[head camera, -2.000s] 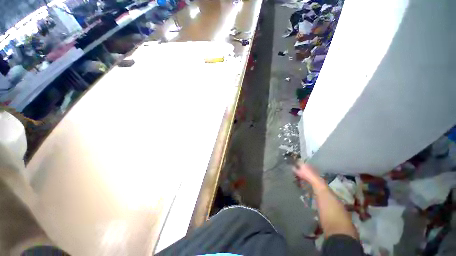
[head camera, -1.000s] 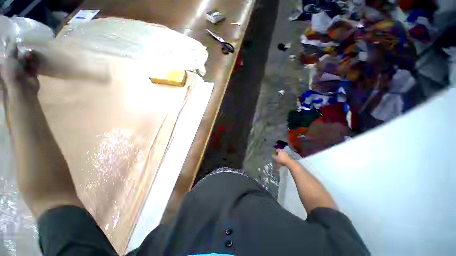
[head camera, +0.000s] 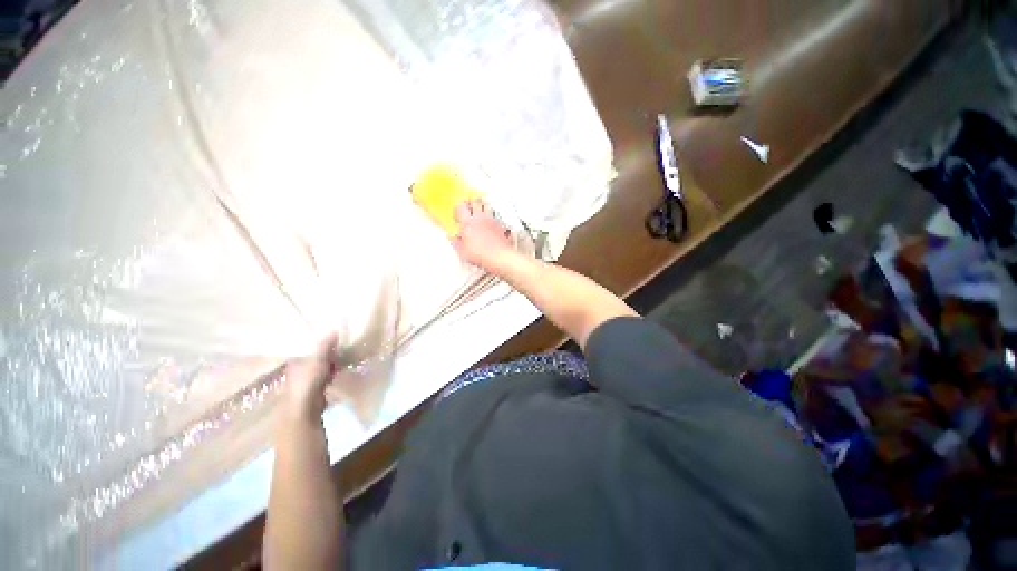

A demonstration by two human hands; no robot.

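The pale sequin fabric (head camera: 100, 301) lies over the long table and glares white in the middle. My left hand (head camera: 311, 368) grips its near edge, which is bunched into folds beside the fingers. My right hand (head camera: 484, 236) is on the yellow block (head camera: 444, 196) near the fabric's end corner, fingers over its near side. Rippled fabric edges lie between my hands. The smooth white underlay paper (head camera: 468, 346) shows between the fabric and the table edge.
Black-handled scissors (head camera: 667, 190) lie on the brown table (head camera: 625, 67), beyond the fabric's end. A small pale box (head camera: 716, 84) and a white scrap (head camera: 756, 147) are near them. Coloured cloth scraps (head camera: 914, 379) cover the floor at the right.
The view has turned and moved closer to the fabric's end. My right hand has come from beside the table onto the yellow block. My left hand has come down to the near fabric edge.
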